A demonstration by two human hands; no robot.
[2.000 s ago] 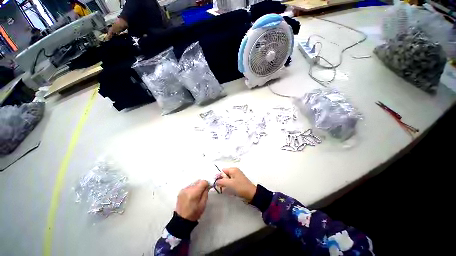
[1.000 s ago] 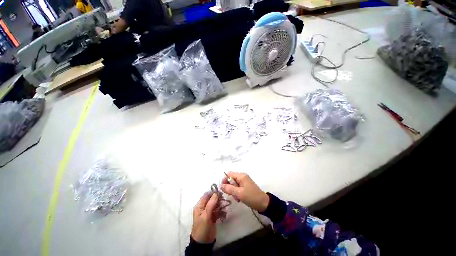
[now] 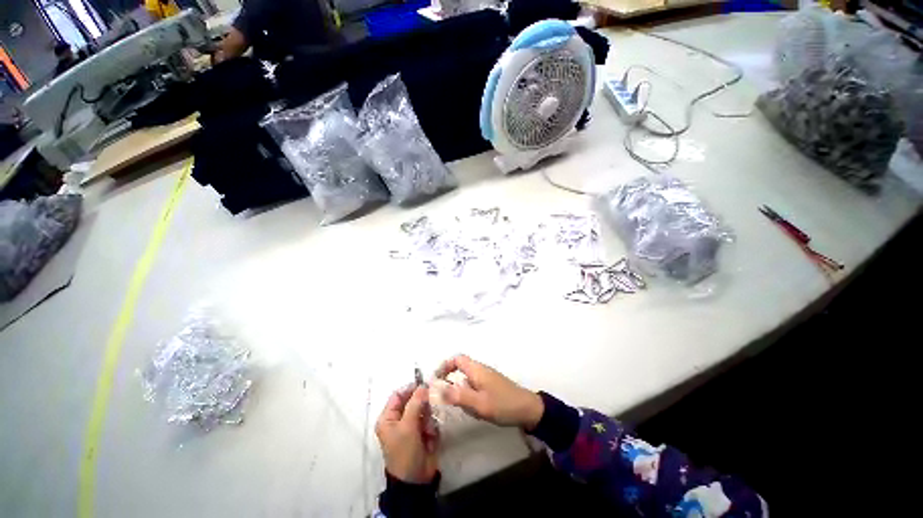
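Observation:
My left hand (image 3: 407,433) is bare and grips a small metal hook (image 3: 419,377), whose tip sticks up between thumb and fingers, near the front edge of the table. My right hand (image 3: 489,393) is just right of it, thumb and fingers bent close to the hook; a small pale, clear piece shows at its fingertips, blurred. Whitish wrapped hardware (image 3: 471,258) lies scattered beyond my hands. A small loose pile of bare metal hooks (image 3: 604,282) lies to its right.
Hardware pile (image 3: 200,372) at left; filled bag (image 3: 665,229) right of the scatter; two upright bags (image 3: 405,152) against black fabric (image 3: 238,152); fan (image 3: 539,96); power strip (image 3: 624,99); large sack (image 3: 835,116); red-handled tool (image 3: 802,239) at right edge. A person's arm (image 3: 235,42) behind.
My left hand has moved right from its earliest place and turned more upright. The hook's ring end showed above it a second ago; now a narrow tip shows. My right hand has shifted slightly.

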